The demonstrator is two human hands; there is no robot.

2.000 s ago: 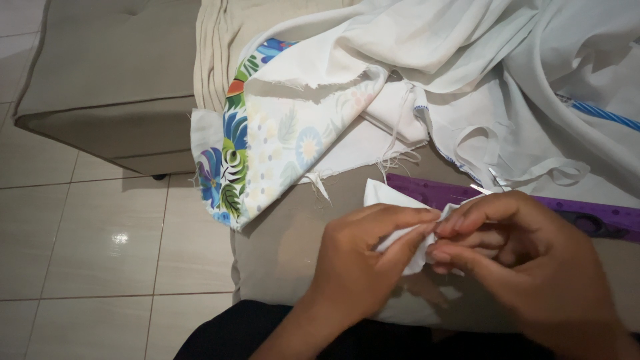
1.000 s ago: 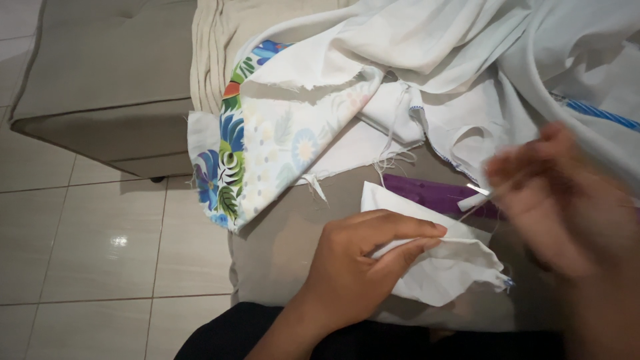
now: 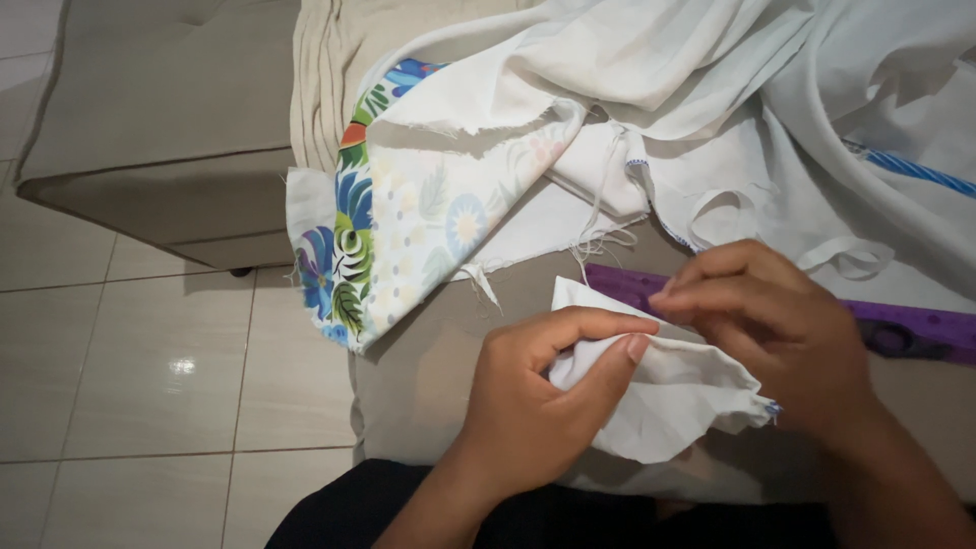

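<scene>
Between the thumb and index finger of my left hand (image 3: 545, 389) is a folded piece of white fabric (image 3: 671, 396), pinched at its upper edge. Blue stitching shows at its right corner. My right hand (image 3: 770, 328) is just right of that edge, thumb and index fingertips together; whether a needle or thread is between them cannot be made out. Behind both hands lies a purple ruler (image 3: 625, 288), partly hidden by my right hand. Beyond it spreads white cloth with frayed edges (image 3: 686, 69), and a floral-printed part (image 3: 353, 229) is folded over at its left.
Everything rests on a grey-brown cushioned seat (image 3: 427, 389). A dark-handled tool (image 3: 888, 338) lies on the ruler at right. A blue twisted item (image 3: 923, 171) sits on the white cloth. Beige fabric (image 3: 316, 84) and another upholstered block (image 3: 175, 99) are at upper left, above a tiled floor (image 3: 168, 366).
My right hand was at the fabric, moved up and right away from it, and is now back close to its upper edge. My left hand has kept its pinch on the white fabric.
</scene>
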